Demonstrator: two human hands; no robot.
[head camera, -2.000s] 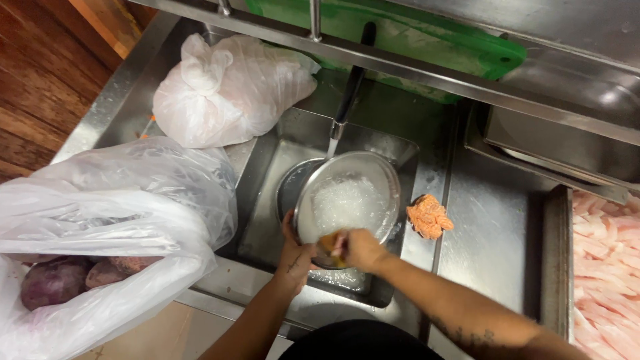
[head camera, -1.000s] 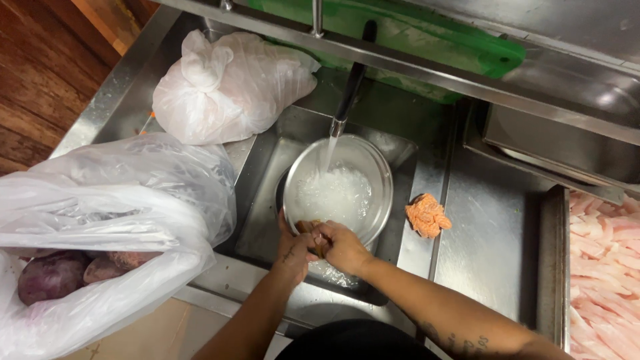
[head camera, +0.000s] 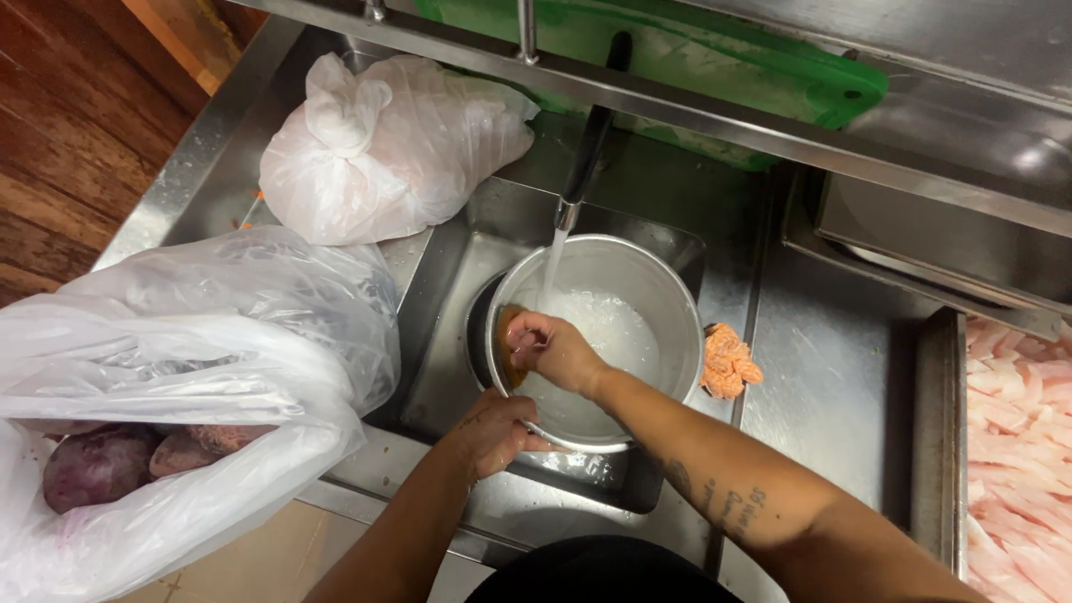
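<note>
A round metal pot (head camera: 662, 352) with some water in it is held tilted over the sink basin (head camera: 435, 368). My left hand (head camera: 502, 431) grips its rim at the lower left. Inside the pot, my right hand (head camera: 553, 347) presses a brownish scrubbing pad (head camera: 509, 343) against the left wall; the fingers partly hide the pad. Water runs from the black-handled faucet (head camera: 582, 167) into the pot, just above my right hand. Under the pot's left side, a dark round vessel (head camera: 481, 331) shows in the basin, mostly covered.
A tied white plastic bag (head camera: 394, 151) lies behind the sink. An open plastic bag (head camera: 193, 335) with purple root vegetables (head camera: 100, 465) is at left. An orange scrubbing cloth (head camera: 730, 362) sits right of the pot. Farther right is a tray of pale meat strips (head camera: 1017, 452). A metal rail (head camera: 687, 109) crosses behind.
My right hand has moved from the pot's near rim to its inner left wall, with the brownish pad. My left hand stays at the rim.
</note>
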